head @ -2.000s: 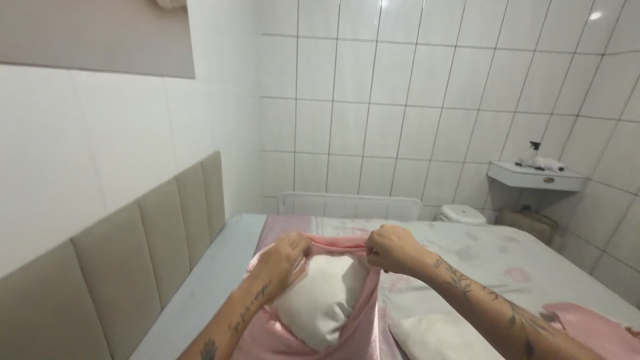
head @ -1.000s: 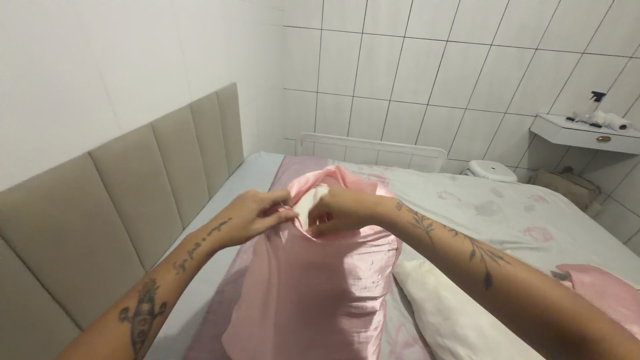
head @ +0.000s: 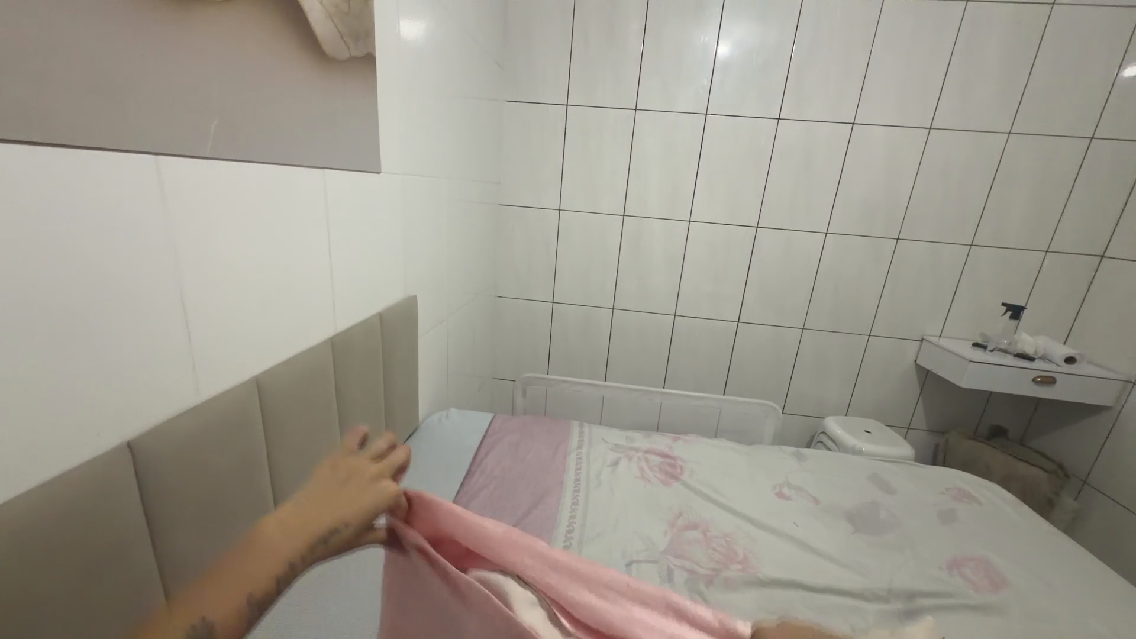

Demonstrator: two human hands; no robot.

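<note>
My left hand [head: 364, 484], a little blurred, pinches the left end of the open edge of a pink satin pillowcase [head: 568, 568], near the headboard. At the bottom edge of the view, only a small part of my right hand [head: 790, 628] shows, at the other end of that pink edge; its fingers are mostly cut off. Between the hands the opening is stretched wide, and part of a white pillow [head: 515, 596] shows inside it. The lower part of the pillowcase lies outside the view.
A floral sheet [head: 799, 532] covers the bed, beside a beige padded headboard [head: 204, 461]. Beyond stand a white bed rail [head: 648, 395] and a white plastic stool [head: 863, 437]. A wall shelf with a drawer [head: 1021, 373] holds a spray bottle [head: 1007, 328].
My right hand has come out of the pillowcase opening and moved to the right, low in view. The opening is now pulled wide between my hands. The view has tilted up.
</note>
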